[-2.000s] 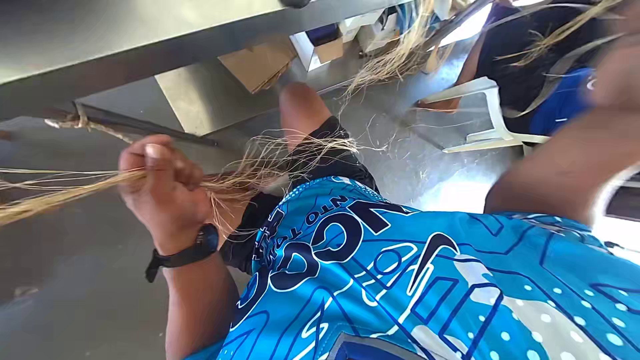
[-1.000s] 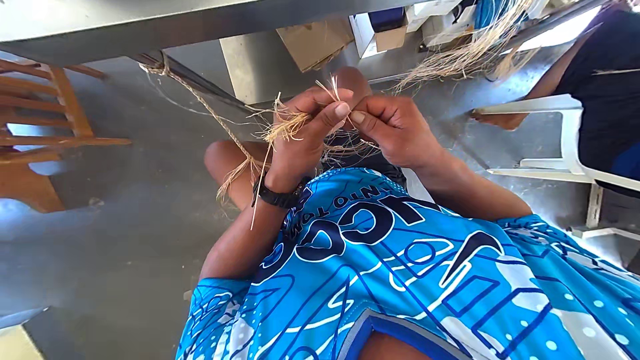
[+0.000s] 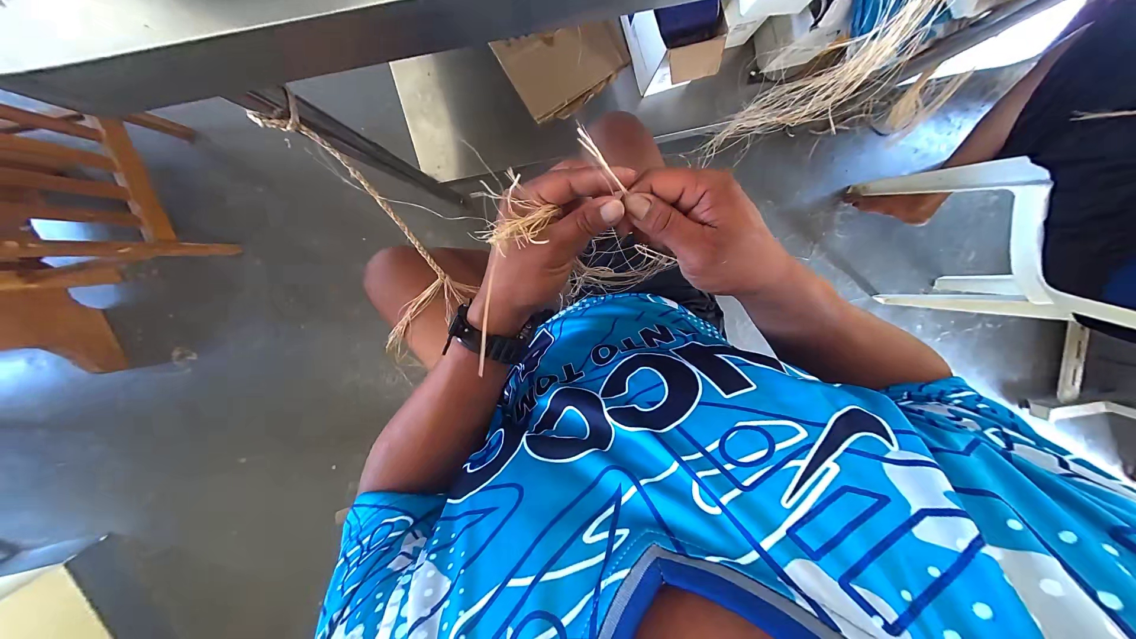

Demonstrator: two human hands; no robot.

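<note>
In front of my lap my left hand (image 3: 555,235) is closed on a bundle of straw-coloured plant fibres (image 3: 524,222), whose cut ends stick out past the palm. My right hand (image 3: 706,222) meets it, thumb tip close to thumb tip, and pinches a few pale strands (image 3: 603,161) that point up between the hands. More loose fibres hang below the fingers over my dark shorts. A braided fibre cord (image 3: 390,213), tied to a metal bar under the table, slants down to a frayed end beside my left wrist.
A metal table edge (image 3: 311,53) runs overhead. Loose fibres (image 3: 825,84) hang at upper right near a white plastic chair (image 3: 1029,231) with a seated person. Cardboard (image 3: 564,71) and boxes lie beneath the table. A wooden chair (image 3: 133,177) stands at left.
Two seconds ago my left hand held long fibres at the left and my right arm reached out to the right. Both hands have since come together over my lap. The view has shifted.
</note>
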